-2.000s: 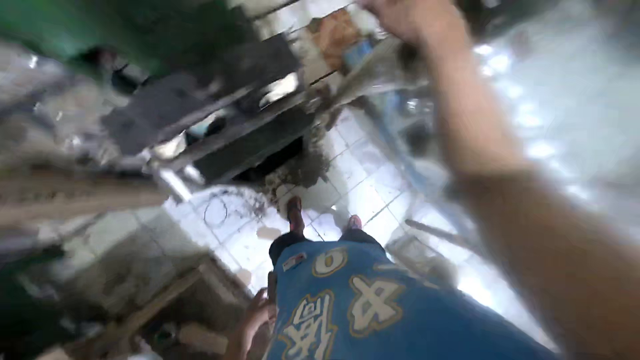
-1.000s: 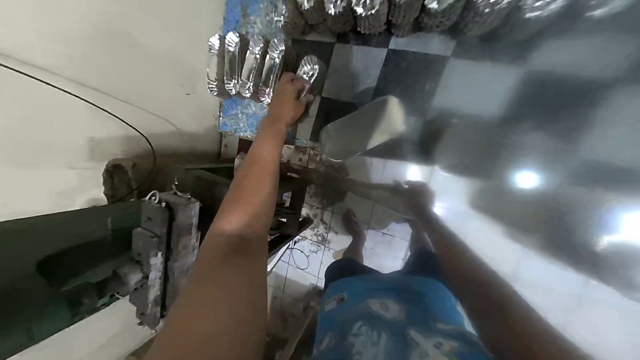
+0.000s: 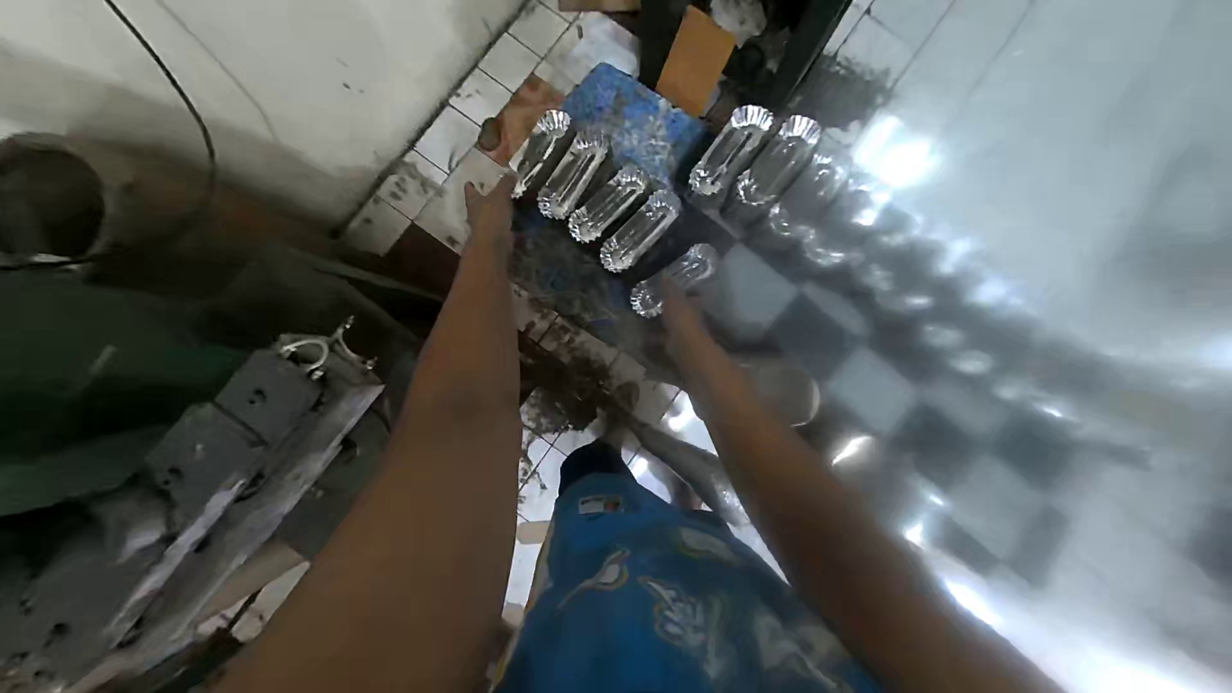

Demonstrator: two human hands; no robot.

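Several oblong fluted metal molds lie side by side on a worn blue surface. My left hand is at the near end of the leftmost mold, touching or just beside it; its fingers are partly hidden. At the right end of this row, my right hand is at another fluted mold, which it partly covers; whether it grips the mold is blurred. More shiny molds stand in a line farther right, on a dark and light checkered surface.
A dark metal machine part with bolts and a clamp ring stands at lower left, beside a green body. A pale wall with a black cable rises at upper left. Clear sheeting or glare blurs the right side. An orange-brown piece lies beyond the molds.
The view has turned strongly. My left hand has moved from the mold at the row's right end to the leftmost mold. My right hand has come up from near my body to the molds.
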